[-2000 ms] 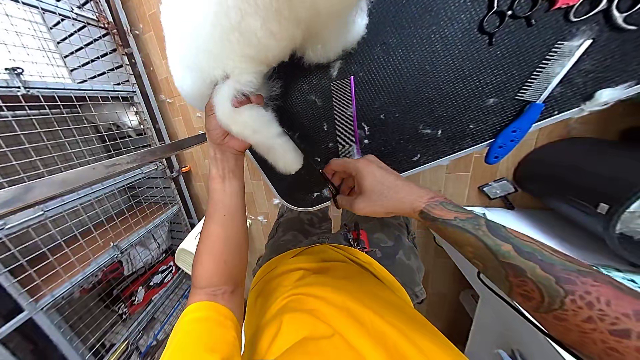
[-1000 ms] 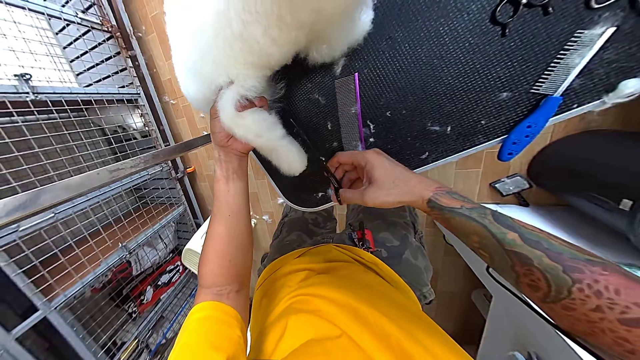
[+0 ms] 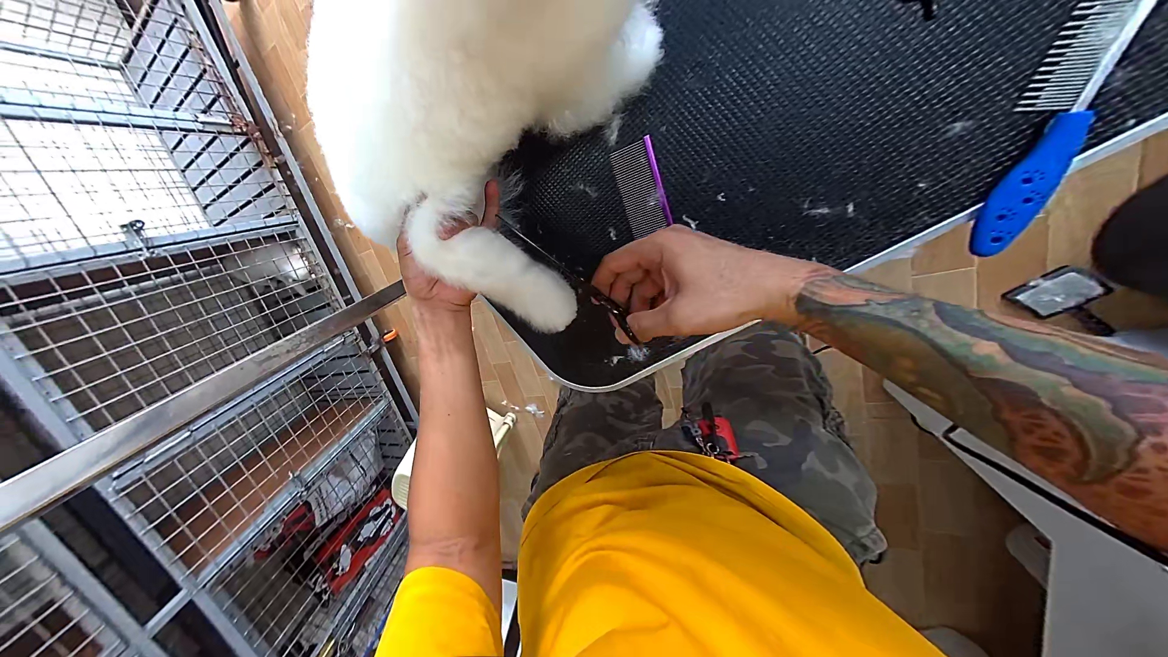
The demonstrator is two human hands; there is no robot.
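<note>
A white fluffy animal (image 3: 456,91), its head out of view, stands on the black ribbed grooming table mat (image 3: 776,119). Its tail (image 3: 511,274) lies across my left hand (image 3: 443,260), which grips it near the base with the fingers partly hidden by fur. My right hand (image 3: 671,278) holds dark-handled grooming scissors (image 3: 613,308), whose thin blades point up and left along the tail's right side. Just above my right hand a metal comb with a purple spine (image 3: 641,187) lies on the mat.
A blue-handled metal comb (image 3: 1031,182) rests at the table's right edge. Wire cages (image 3: 182,365) and a metal bar (image 3: 201,406) stand at left. Below the table, a slicker brush (image 3: 1058,292) is at right. Loose fur tufts dot the mat.
The scissors' blades now show extended along the tail; earlier they were harder to make out. My left hand still holds the tail. The view has shifted slightly.
</note>
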